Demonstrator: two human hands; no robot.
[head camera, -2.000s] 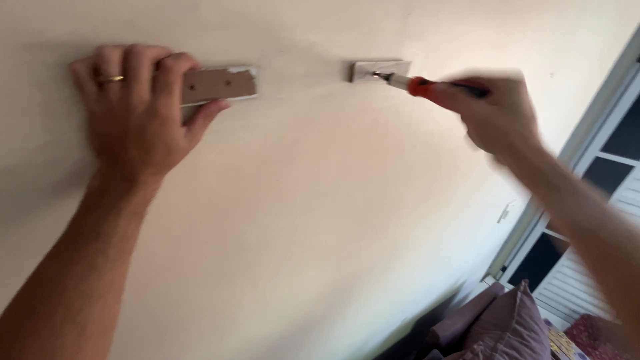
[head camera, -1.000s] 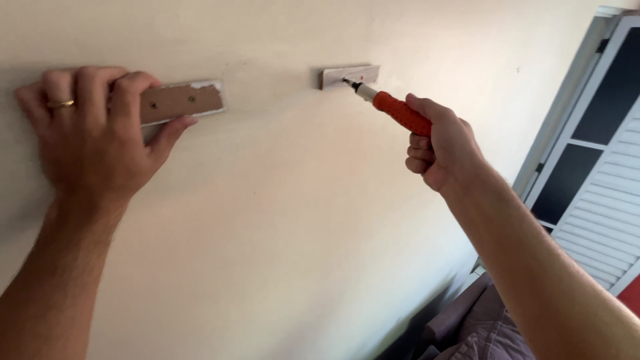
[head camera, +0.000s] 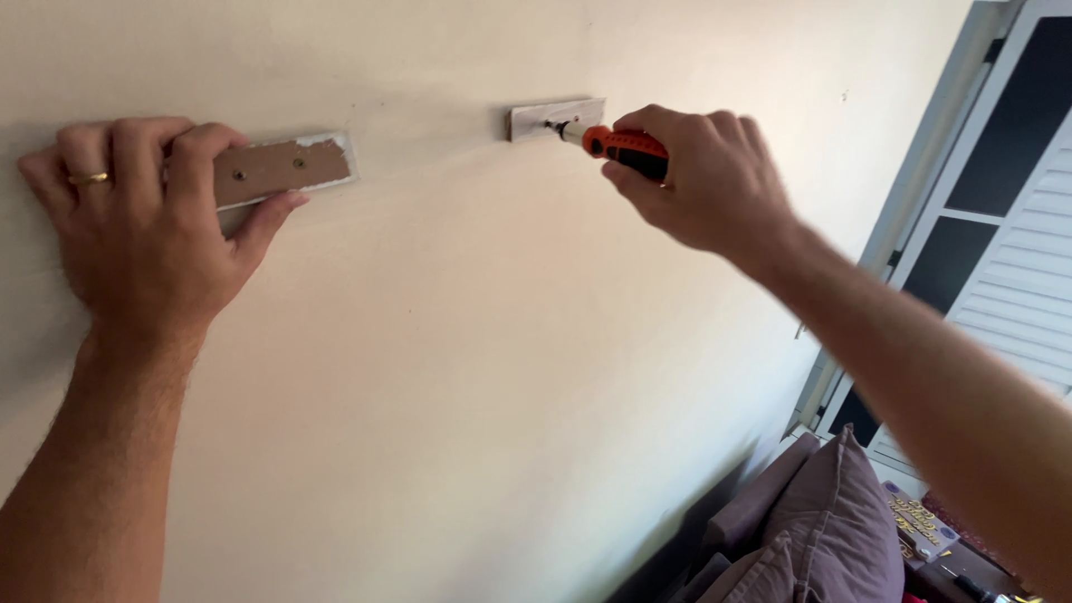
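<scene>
Two small flat pieces are fixed on a cream wall (head camera: 435, 377). My left hand (head camera: 151, 209) grips the edges of the left one, a brown strip (head camera: 280, 172) with a ragged white border and two screws showing; a gold ring is on one finger. Around the red and black handle of a screwdriver (head camera: 624, 151) my right hand (head camera: 712, 180) is closed. The screwdriver's tip meets a screw at the left part of the second piece, a greyish block (head camera: 586, 109). Another screw or hole shows near that block's right end.
Below at the right are a purple cushion (head camera: 837, 519) and a dark sofa. A louvred white shutter (head camera: 1022, 260) with dark panes stands at the right. Beside the cushion lie a decorated item (head camera: 921, 523) bearing writing and a dark-handled tool (head camera: 976, 586).
My right hand has shifted its hold on the screwdriver handle, whose tip stays at the right block. My left hand remains on the brown strip.
</scene>
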